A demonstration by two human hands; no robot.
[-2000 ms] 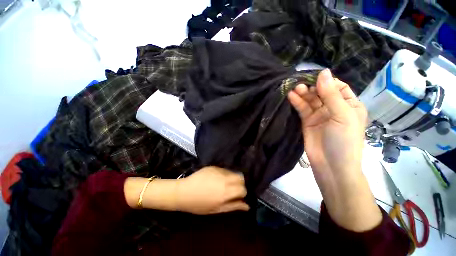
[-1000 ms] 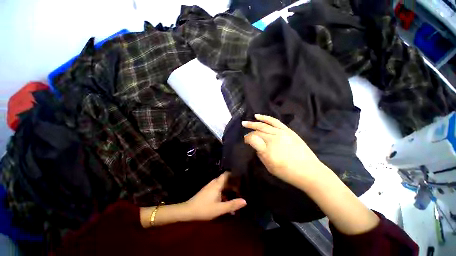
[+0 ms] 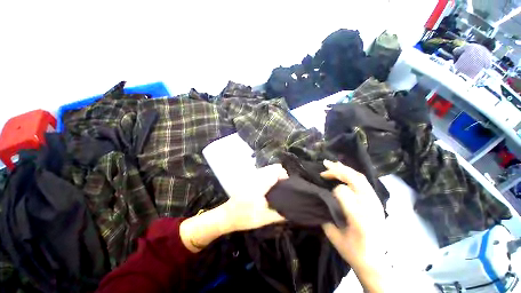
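Observation:
A plaid garment (image 3: 183, 137) with thin yellowish check lines lies heaped from the left across the table to the back right. Its plain dark lining (image 3: 305, 200) is bunched between my hands near the middle. My left hand (image 3: 254, 197) grips the left side of the lining, its fingertips partly hidden in the cloth. My right hand (image 3: 357, 214) grips the right side, thumb and fingers around the fold. Both hands are somewhat blurred. The white sewing machine head (image 3: 477, 260) with a blue stripe is cut off at the lower right; its needle area is not clear.
A blue bin (image 3: 154, 90) stands behind the left heap, with a red container (image 3: 25, 137) at the far left. A black cloth pile (image 3: 337, 66) lies at the back. Another workstation (image 3: 457, 74) with shelves and a blue bin (image 3: 469, 130) stands at the upper right.
The view has shifted, showing more of the workshop. Both hands have moved up and farther from the body. The dark lining, spread out before, is now gathered between them; the scissors have left view.

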